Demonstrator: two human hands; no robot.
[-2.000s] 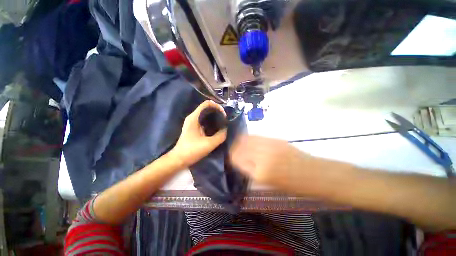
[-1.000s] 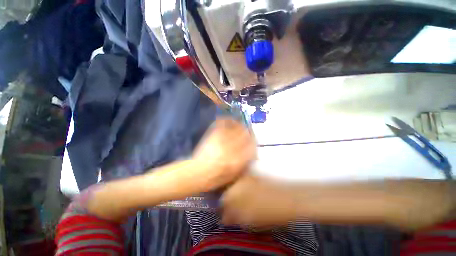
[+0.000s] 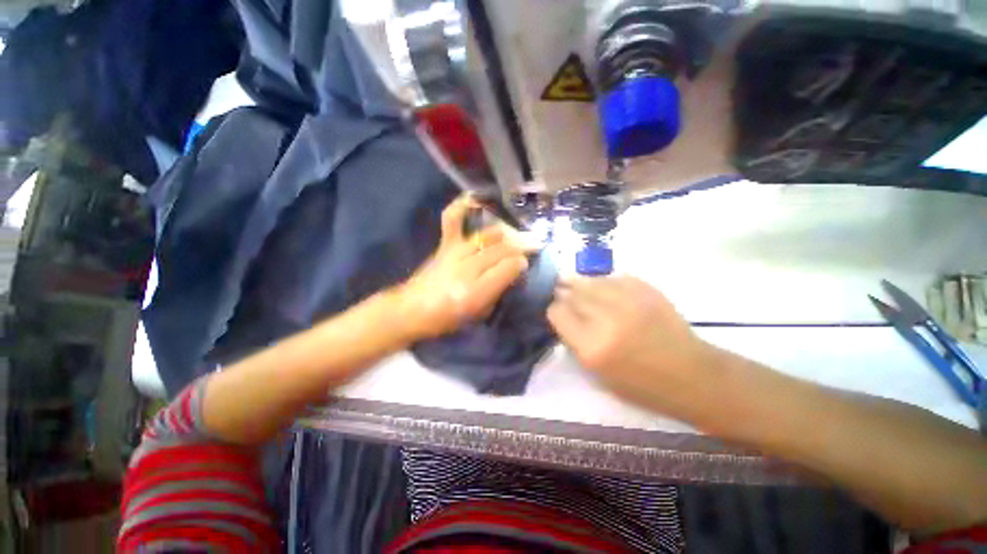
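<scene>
The dark grey-navy garment (image 3: 325,233) lies bunched left of the needle, and a narrow part of it hangs toward the table's front edge. My left hand (image 3: 471,271) is on the cloth just left of the presser foot (image 3: 538,229), fingers bent and gripping its edge. My right hand (image 3: 612,319) is right of the narrow part, fingertips closed at the cloth's right edge. The sewing machine head (image 3: 682,162) stands over the work. The needle itself is lost in glare.
Snips with blue handles (image 3: 933,344) lie on the white table at the right, beside small pale pieces (image 3: 961,306). A large blue knob (image 3: 641,114) and a small blue knob (image 3: 594,259) are on the machine. More dark cloth (image 3: 108,65) is piled back left. A measuring tape (image 3: 520,442) runs along the front edge.
Both hands have moved up from the table's front edge toward the presser foot and now sit apart on either side of the narrow cloth. The camera view has shifted, so the machine appears larger.
</scene>
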